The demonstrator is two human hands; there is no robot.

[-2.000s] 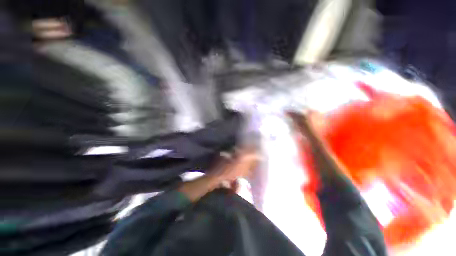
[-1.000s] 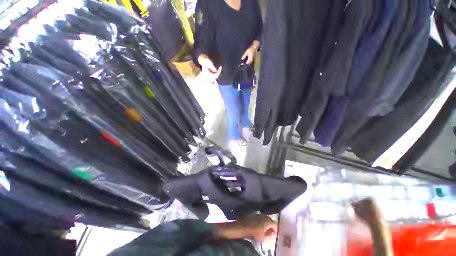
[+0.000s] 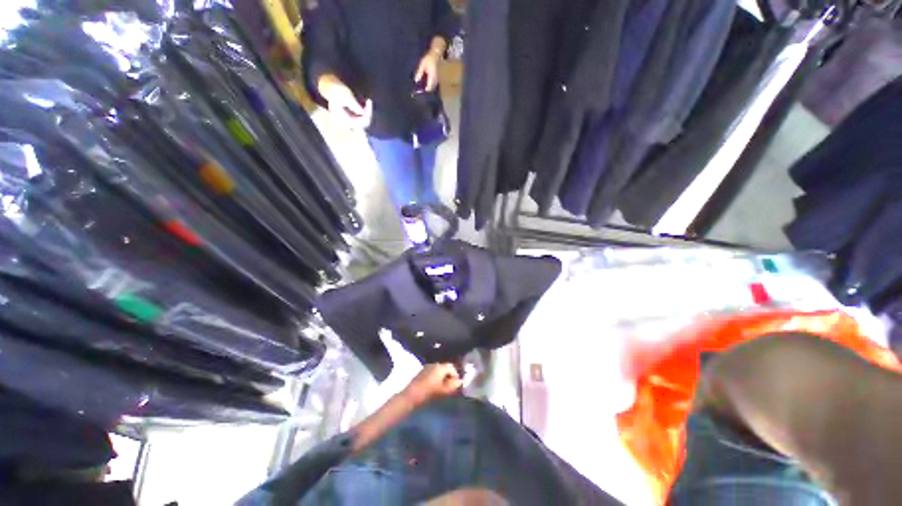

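A dark jacket (image 3: 396,306) hangs in front of me on a black hanger, with a white label at its open collar and small shiny buttons. My left hand (image 3: 437,379) is at the near lower edge of the jacket, its fingers curled beside a small pale patch. Whether it grips the jacket or film cannot be told. My right forearm is large and blurred at the right, bent, and runs out past the right edge; the right hand is not in view.
Bagged jackets (image 3: 109,247) with coloured strips fill the left. Unbagged garments (image 3: 593,109) hang at the upper right. A person (image 3: 381,59) stands in the aisle ahead. On the white table (image 3: 574,385) at the right lie clear bags and an orange-red plastic bag (image 3: 658,415).
The blurred view has steadied and shifted. The dark jacket is now upright in front of me. My right hand has left the table and is out of the picture, with the forearm close to the camera.
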